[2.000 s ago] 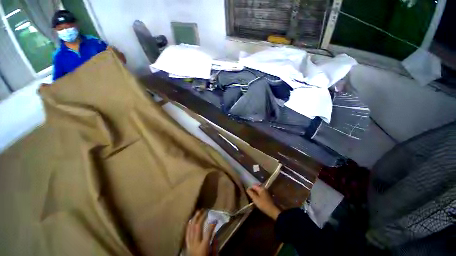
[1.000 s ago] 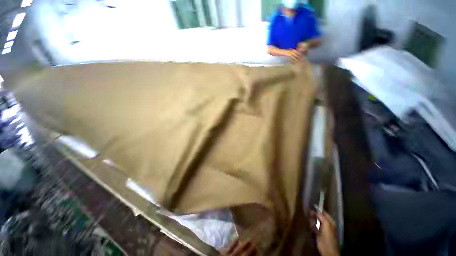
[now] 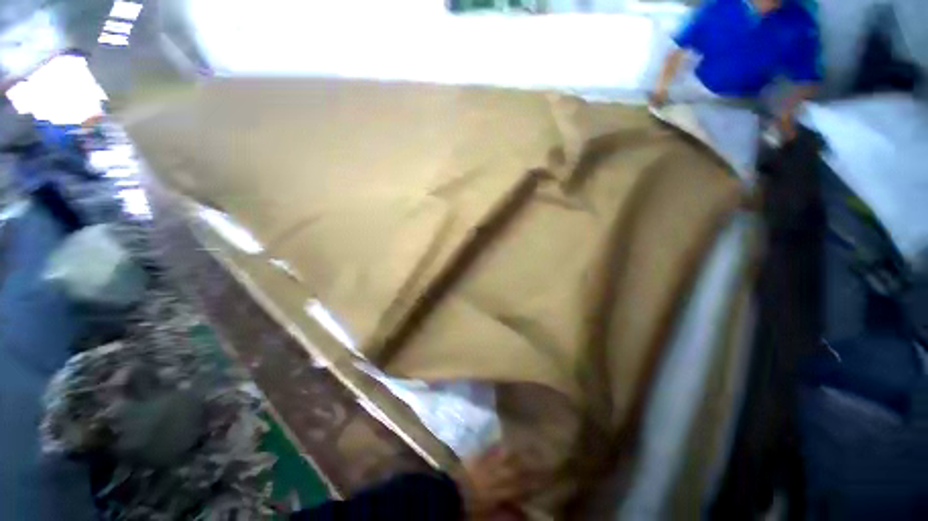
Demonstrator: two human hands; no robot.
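Observation:
A wide tan-brown cloth covers most of the long table, with several folds running towards its near right corner. My left hand is blurred at the bottom edge, beside a dark sleeve, at the near edge of the cloth. Its fingers merge with the cloth and I cannot tell if they grip. A white sheet shows under the near edge, next to my left hand. A pale strip lies along the cloth's right end. My right hand is not in view.
A person in blue stands at the far right corner, hands at the cloth's end. The brown table edge runs down the left. A heap of scraps lies left of it over green floor. A dark cloth pile is at the right.
The view has swung left along the table. My right hand has left the picture. The far person's hands have moved apart, and the cloth's far right corner is turned back, showing white beneath.

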